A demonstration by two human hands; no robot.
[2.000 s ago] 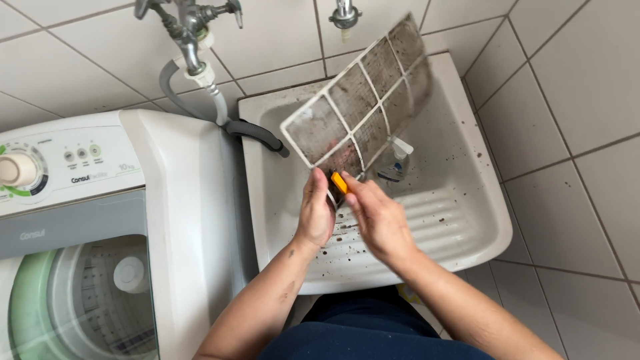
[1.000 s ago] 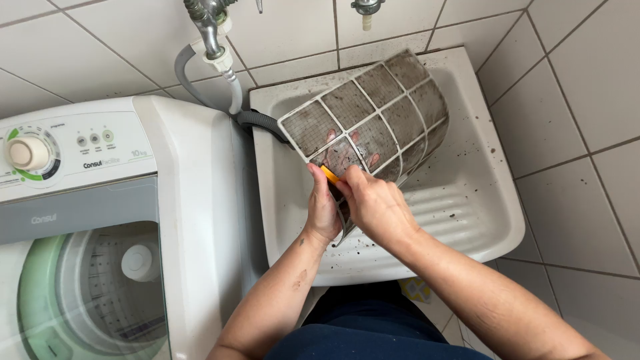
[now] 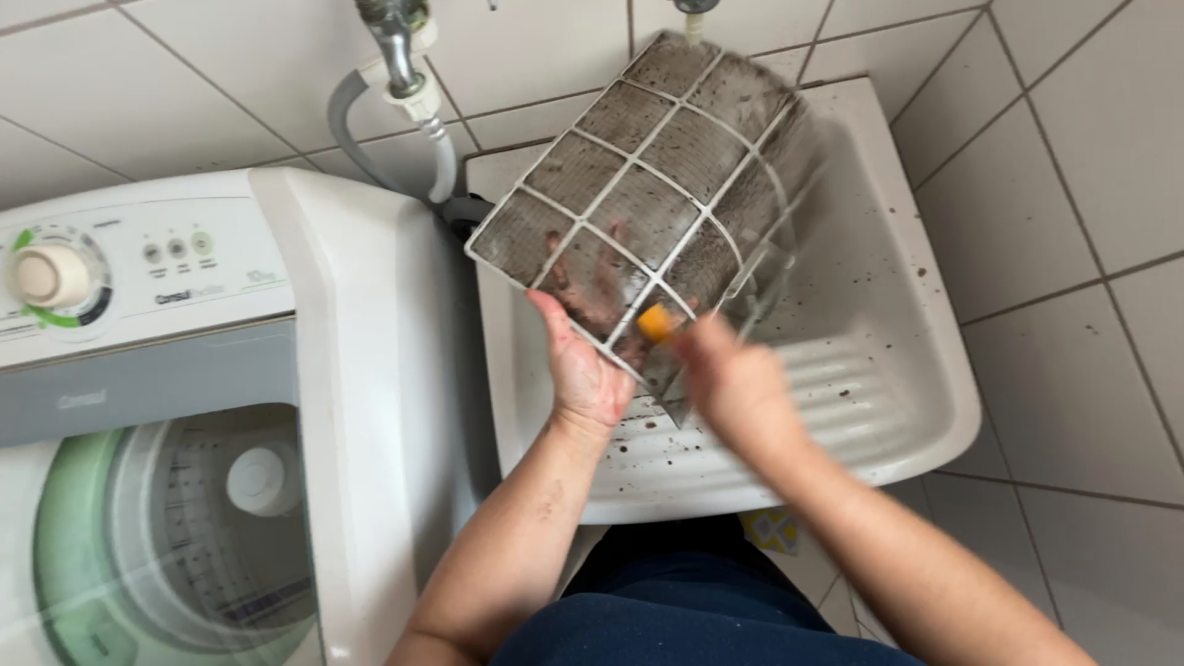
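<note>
A curved air filter with white plastic ribs and dirty grey mesh (image 3: 638, 185) is tilted over the laundry sink (image 3: 957, 407). My left hand (image 3: 587, 370) grips its lower edge; the thumb is at the near rim and the fingers show through the mesh from behind. My right hand (image 3: 740, 379), blurred, is closed around a small tool or brush with an orange end (image 3: 657, 323), which lies close to or against the filter's lower part. The rest of that tool is hidden or blurred. A clear plastic item (image 3: 763, 282) is partly visible behind the filter's right side.
Dark bits of dirt are scattered over the sink and its ribbed washboard (image 3: 832, 398). A washing machine (image 3: 361, 370) stands close on the left. A metal tap (image 3: 396, 55) with a grey hose (image 3: 342, 120) is on the tiled wall, and another spout (image 3: 694, 18) is above the filter.
The filter, first tilted up and seen more edge-on, now shows its mesh face broadly. My left hand has opened out behind the mesh, and my right hand with the orange-ended tool has moved along its lower part.
</note>
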